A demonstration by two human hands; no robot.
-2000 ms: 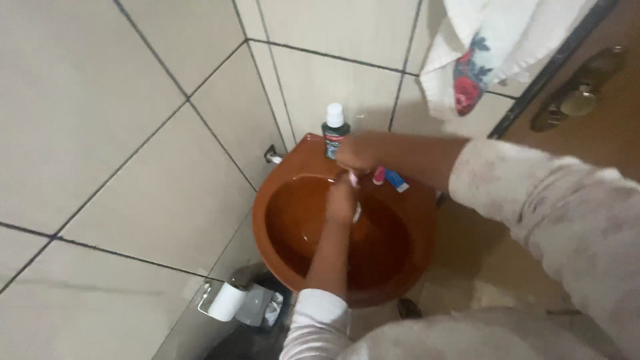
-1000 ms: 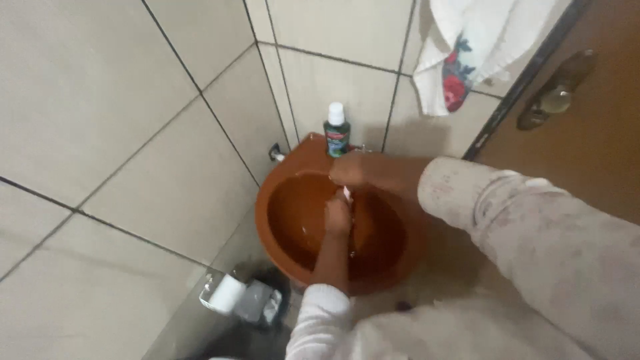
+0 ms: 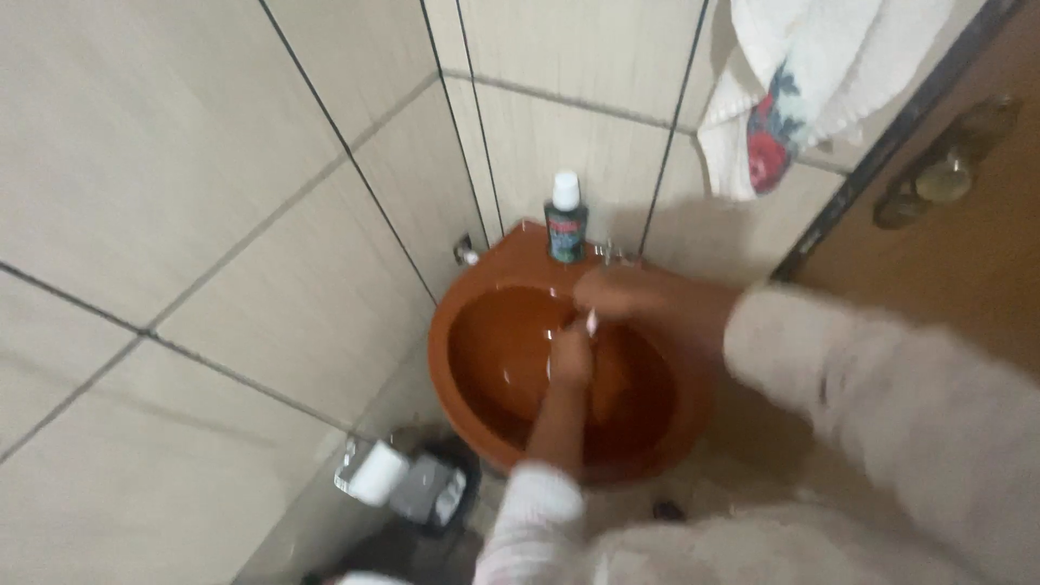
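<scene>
My left hand (image 3: 571,356) is over the bowl of a brown glazed washbasin (image 3: 443,349), its fingers closed around a slim item whose small white end (image 3: 592,323) shows above them. It may be a toothbrush; blur hides its form. Just beyond it, my right hand (image 3: 613,294) reaches in from the right, bent over the basin's inner back edge and close to that white end. Whether it grips anything is hidden. A dark green mouthwash bottle (image 3: 566,231) with a white cap stands upright on the back ledge, beside a metal tap (image 3: 613,253) partly behind my right hand.
Tiled walls meet behind the basin. A toilet paper roll (image 3: 379,474) hangs low at the left, near a dark bin (image 3: 455,491). A white towel (image 3: 821,73) with a red flower hangs at upper right, beside a brown door (image 3: 967,244) with a round knob (image 3: 944,177).
The red and blue item seen beside my right hand two seconds ago no longer shows. Both hands remain close together over the basin.
</scene>
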